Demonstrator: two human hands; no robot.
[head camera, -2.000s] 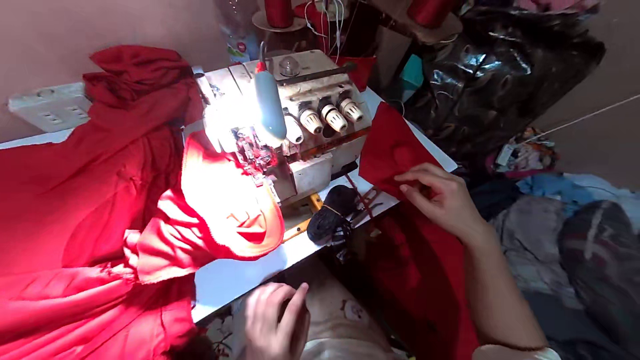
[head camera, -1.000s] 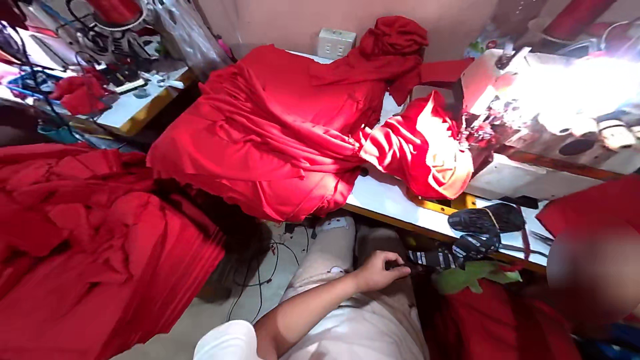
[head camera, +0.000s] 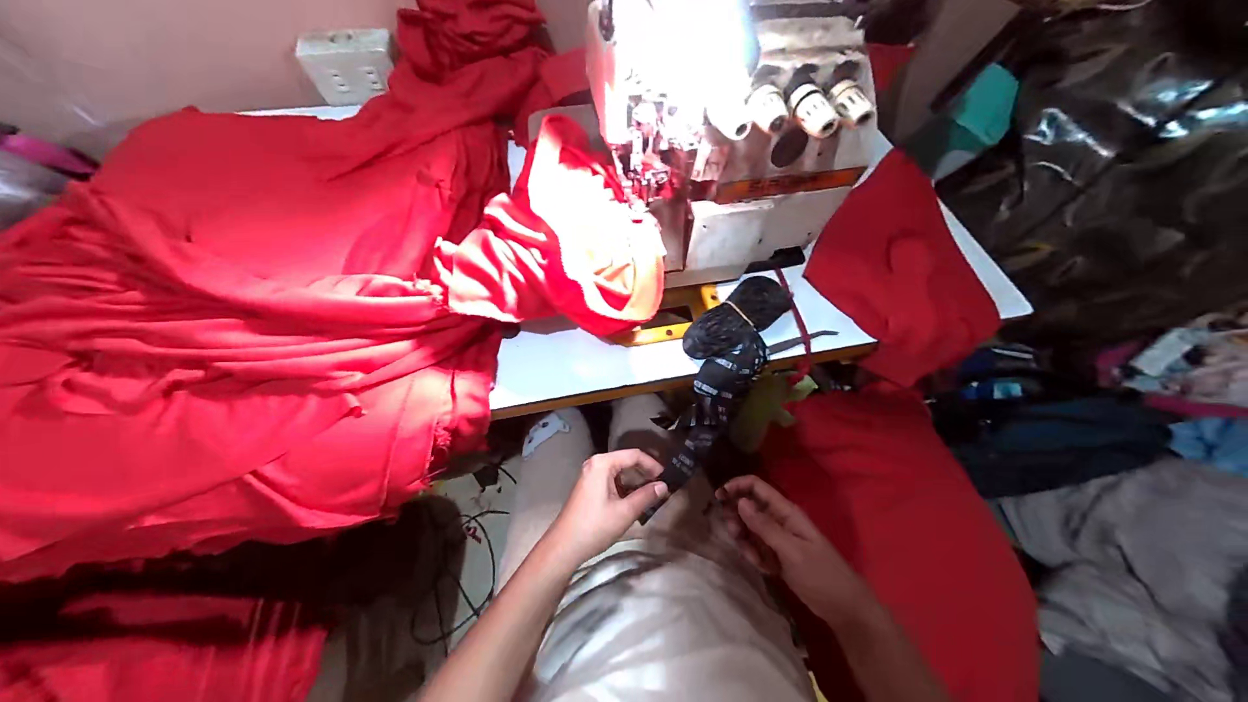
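Observation:
Between the thumb and fingers of my left hand (head camera: 612, 497) is the lower end of a black printed label ribbon (head camera: 720, 382), over my lap. The ribbon runs up to its bundle (head camera: 739, 317), tied with a thin band, at the table's front edge. Just right of the ribbon is my right hand (head camera: 770, 517), fingers curled and thumb near them; whether it pinches something small is unclear. An overlock sewing machine (head camera: 780, 210) stands behind the bundle under a bright lamp. Red fabric (head camera: 585, 244) lies at its needle area, part of a large red heap (head camera: 292, 253) on the left.
A red piece (head camera: 902, 273) lies on the white table's (head camera: 585, 366) right corner, with more red cloth (head camera: 907, 526) hanging below. Piled clothes (head camera: 1131, 526) and a black plastic bag (head camera: 1092, 175) are at the right. Cables (head camera: 478, 575) lie on the floor. A wall outlet (head camera: 346, 66) is behind.
The view has swung left and then back right. The black ribbon, bundled on the table two seconds ago, now trails down over my lap to my left hand. My right hand has left the red piece.

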